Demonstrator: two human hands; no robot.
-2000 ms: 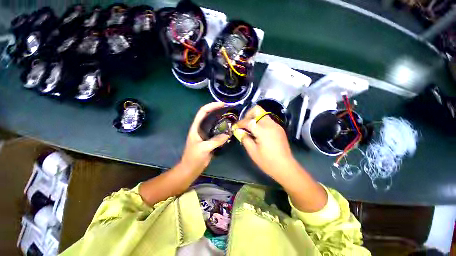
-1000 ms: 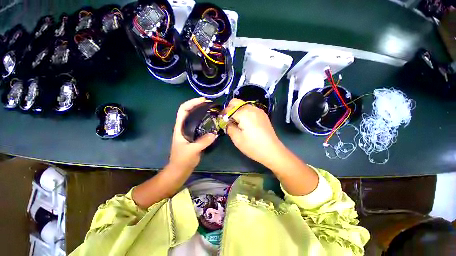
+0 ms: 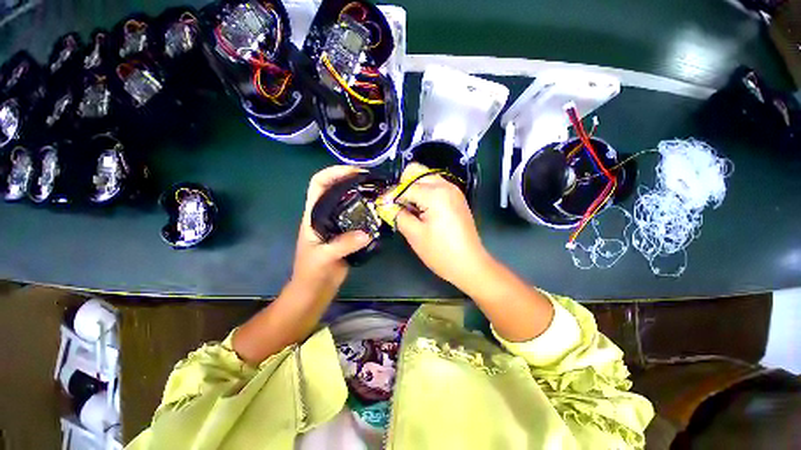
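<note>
My left hand (image 3: 321, 237) holds a black camera head (image 3: 338, 211), its open face with a silvery circuit board (image 3: 358, 217) turned up and to the right. My right hand (image 3: 443, 230) pinches a yellow lead wire (image 3: 420, 177) at the head's open face; a small pale end shows at the fingertips. Yellow covering shows on a right fingertip. The wire runs to the black cavity of a white camera base housing (image 3: 450, 114) just behind my right hand. My fingers hide the exact contact point.
Another white housing (image 3: 562, 114) with loose red and yellow leads stands to the right, beside tangled clear rings (image 3: 681, 189). Two joined assemblies (image 3: 356, 105) stand behind the held head. A single black head (image 3: 189, 215) and a cluster (image 3: 97, 97) lie left. White units (image 3: 92, 369) sit below the bench.
The bench items have shifted left and slightly up in view. Both hands stay at the head, which shows its board more openly; the yellow wire remains in my right fingers.
</note>
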